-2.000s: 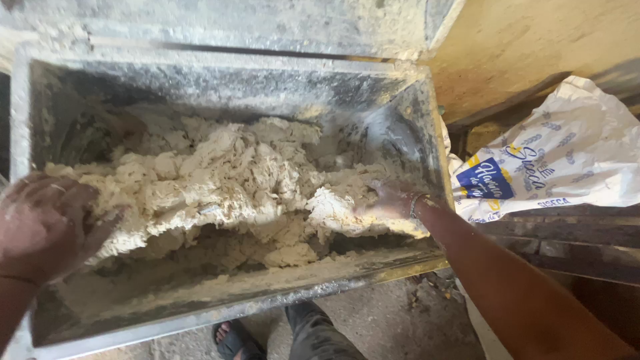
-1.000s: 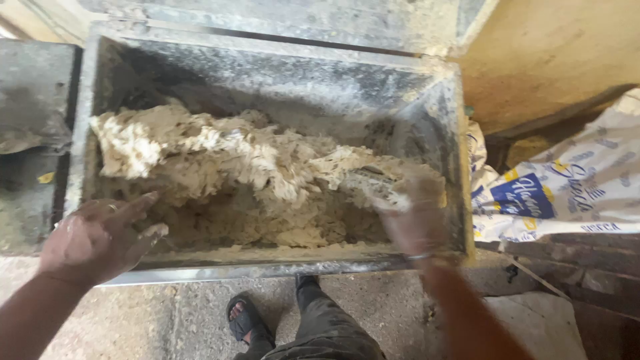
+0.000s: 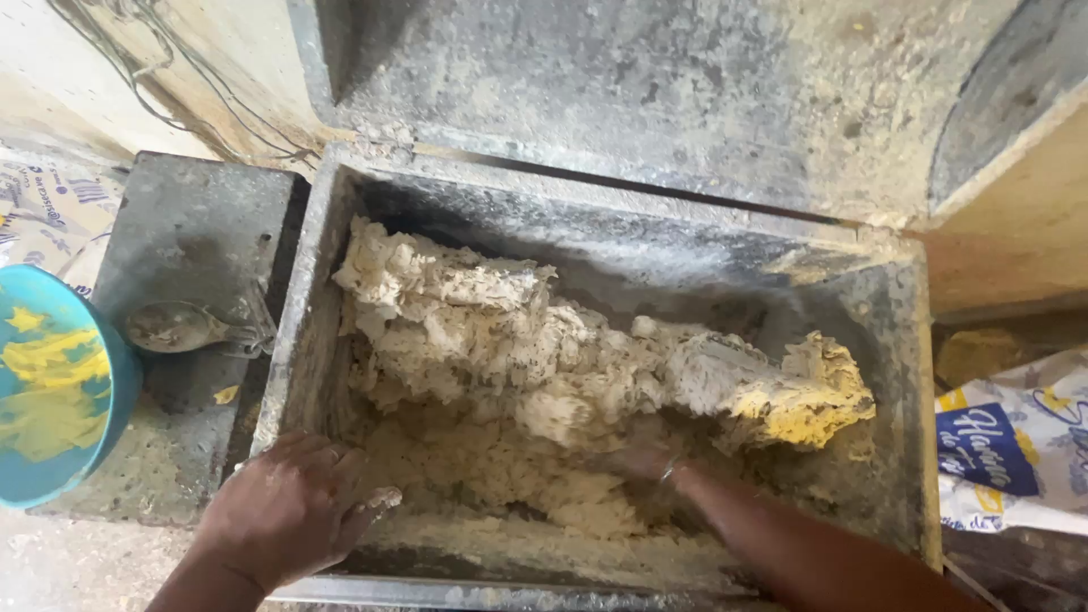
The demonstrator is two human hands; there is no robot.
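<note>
A long, shaggy mass of floury dough [image 3: 527, 340] lies across the metal trough [image 3: 914, 408], with a yellow patch at its right end. Looser dough and flour [image 3: 476, 484] cover the trough's floor in front of it. My left hand [image 3: 297, 501] rests at the trough's near left corner, fingers bent, with bits of dough stuck to the fingertips; nothing shows in its grasp. My right hand [image 3: 629, 455] is down in the trough against the lower side of the dough, blurred and partly hidden, so its fingers cannot be made out. A thin bracelet circles that wrist.
The trough's open lid [image 3: 637, 102] leans up behind it. On the left, a grey block [image 3: 195, 212] bears a metal spoon [image 3: 170, 327], beside a turquoise bowl [image 3: 123, 382] smeared with yellow. A printed flour bag [image 3: 1011, 450] lies on the right. Cables [image 3: 161, 68] run along the wall.
My right hand has moved from the right end of the dough to its lower middle. My left hand's fingers, spread before, are now bent at the trough's corner. The view has swung left.
</note>
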